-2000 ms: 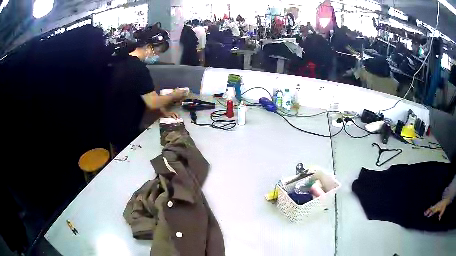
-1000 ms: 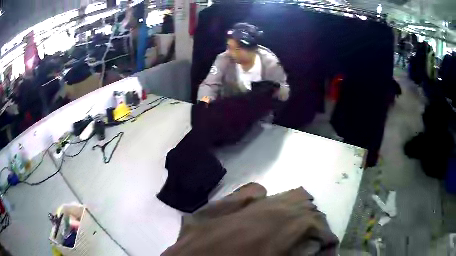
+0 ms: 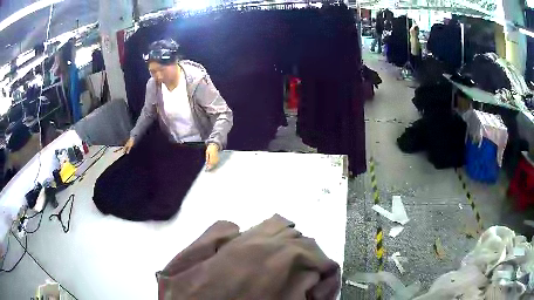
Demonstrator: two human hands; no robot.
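A brown coat (image 3: 257, 261) lies heaped over the near part of the white table (image 3: 263, 187), cut off by the bottom edge of the picture. No buttons or cuffs show on it. Neither of my hands is in view; whether they are under or behind the coat cannot be told. Across the table a dark garment (image 3: 149, 179) is spread flat, with another person's two hands at its far side.
A person in a grey jacket (image 3: 214, 111) stands at the table's far side. A black hanger (image 3: 65, 214) and cords lie left. Dark garments (image 3: 234, 76) hang behind. Right are an aisle with white scraps (image 3: 398, 211), a blue crate (image 3: 481, 161) and a pale heap (image 3: 492, 269).
The view has swung right. The brown coat, earlier stretched along the table, is now heaped close in front of me. The other person has lowered and spread the dark garment on the table.
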